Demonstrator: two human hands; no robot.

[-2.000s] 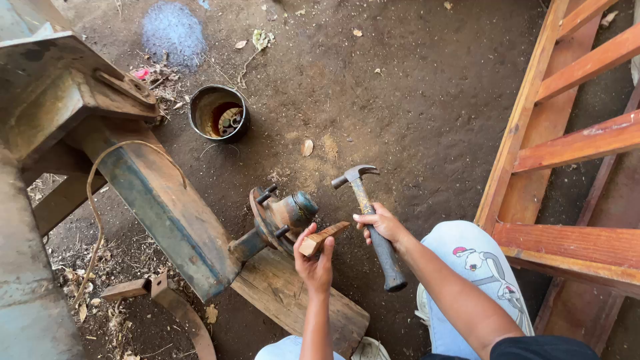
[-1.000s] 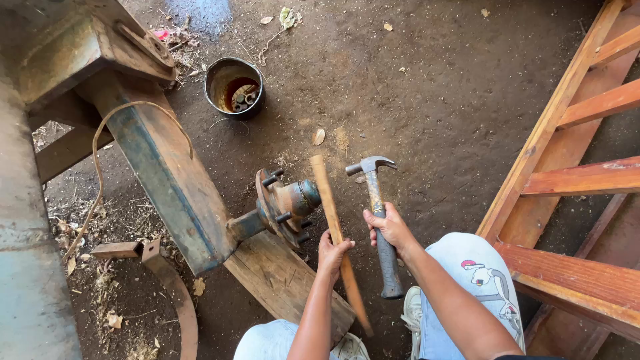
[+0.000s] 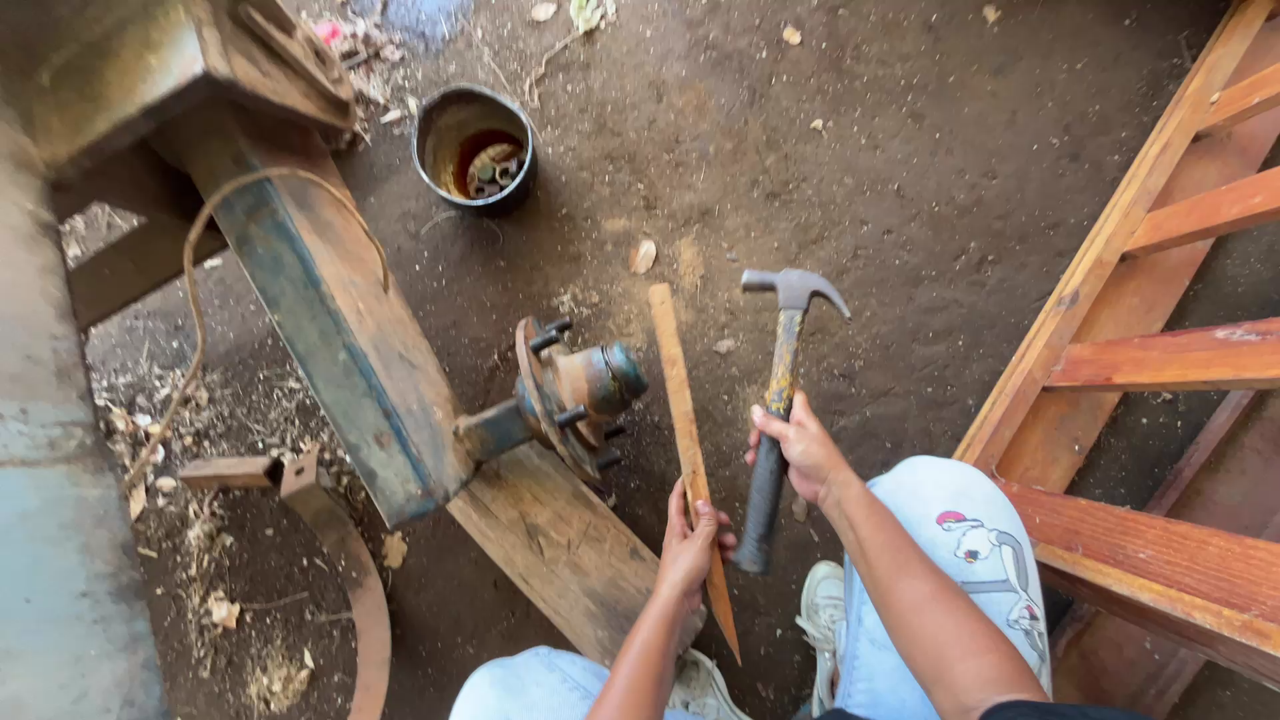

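My left hand (image 3: 692,545) grips a narrow wooden stick (image 3: 680,400) near its lower part; the stick's lower end tapers to a point. In my right hand (image 3: 800,447) is a claw hammer (image 3: 795,290), held by its dark grip with the head up. Just left of the stick's upper part sits a wheel hub (image 3: 590,385) with studs on its flange, on the end of a rusty square metal axle beam (image 3: 330,320). Beneath the hub and beam end lies a wooden plank (image 3: 560,550). Neither the stick nor the hammer visibly touches the hub.
A round metal pot (image 3: 425,165) holding metal parts and brownish residue stands on the dirt floor beyond the beam. An orange-brown wooden frame (image 3: 1090,270) with crosspieces runs along the right. A curved metal strip (image 3: 365,600) and dry leaves lie at lower left.
The stick, pointing end-on toward the view two seconds ago, is now turned lengthwise in my left hand. The hammer stays in my right hand. The view has shifted closer to the hub.
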